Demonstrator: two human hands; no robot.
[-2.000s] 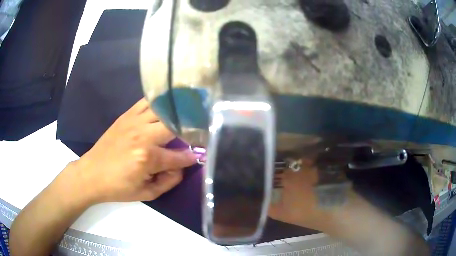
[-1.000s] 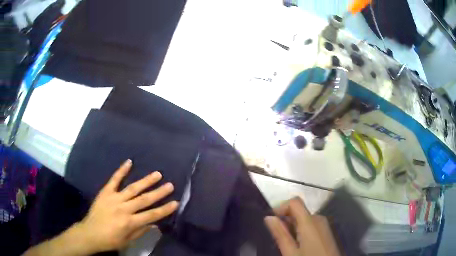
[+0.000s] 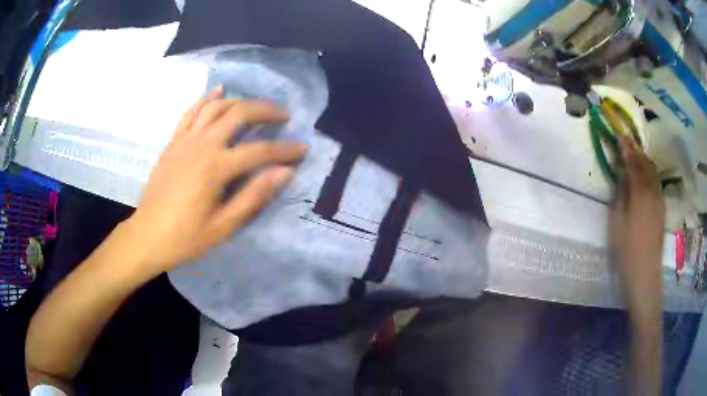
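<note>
A dark garment panel (image 3: pixel 403 100) lies on the white table with its pale grey interfacing (image 3: pixel 271 263) facing up. Two narrow dark strips (image 3: pixel 393 228) cross thin parallel lines on the interfacing. My left hand (image 3: pixel 221 174) rests on the interfacing with fingers spread. My right hand (image 3: pixel 639 182) is blurred and reaches to the scissors (image 3: pixel 603 143), which lie on the machine bed with green and yellow handle loops. Its fingertips are at the loops; whether they grip them cannot be told.
The sewing machine head (image 3: pixel 543 31) stands at the upper right with its lamp lit. Ruler marks run along the table's front edge (image 3: pixel 543 259). A blue mesh basket (image 3: pixel 23 232) is at the left. Small pink and red items (image 3: pixel 681 249) are at the right edge.
The panel, dark side up before, now shows its interfacing side. My right hand has moved from the panel's edge right to the scissors. My left hand has moved up.
</note>
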